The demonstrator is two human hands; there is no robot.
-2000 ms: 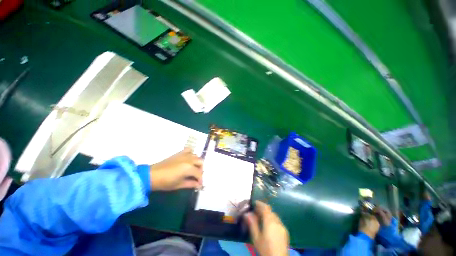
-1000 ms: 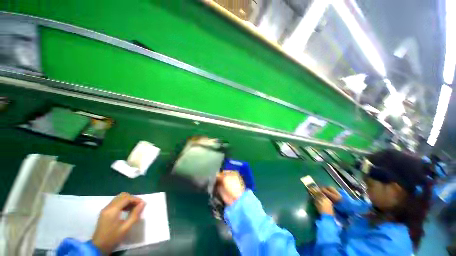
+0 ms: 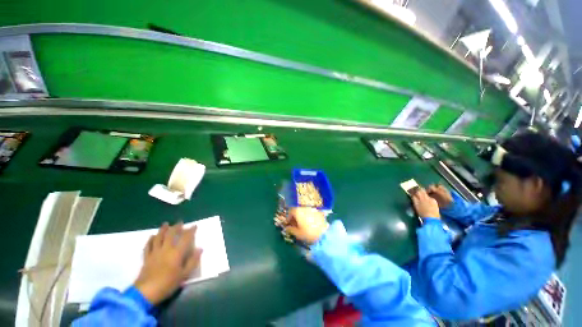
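My left hand (image 3: 167, 260) lies on the white sheet (image 3: 105, 258), fingers spread, with nothing seen in it. My right hand (image 3: 305, 225) is at the pile of small dark parts (image 3: 283, 214), just below the blue bin (image 3: 321, 184); its fingertips are bent down over the pile, and whether they hold a part is hidden. The blue bin holds small tan parts (image 3: 307, 194). A tablet unit (image 3: 246, 149) with a green-tinted panel lies flat at the back of the bench, left of the bin.
Another tablet unit (image 3: 96, 151) lies at the back left. A folded white paper (image 3: 182, 179) lies above the sheet. Long cream strips (image 3: 54, 246) lie at the left. A person in a blue smock (image 3: 491, 255) works close by on the right. The green partition (image 3: 191, 70) runs behind.
The tablet unit moved from in front of me to the back of the bench and is released. My right hand moved to the small-parts pile. My left hand's fingers spread on the sheet.
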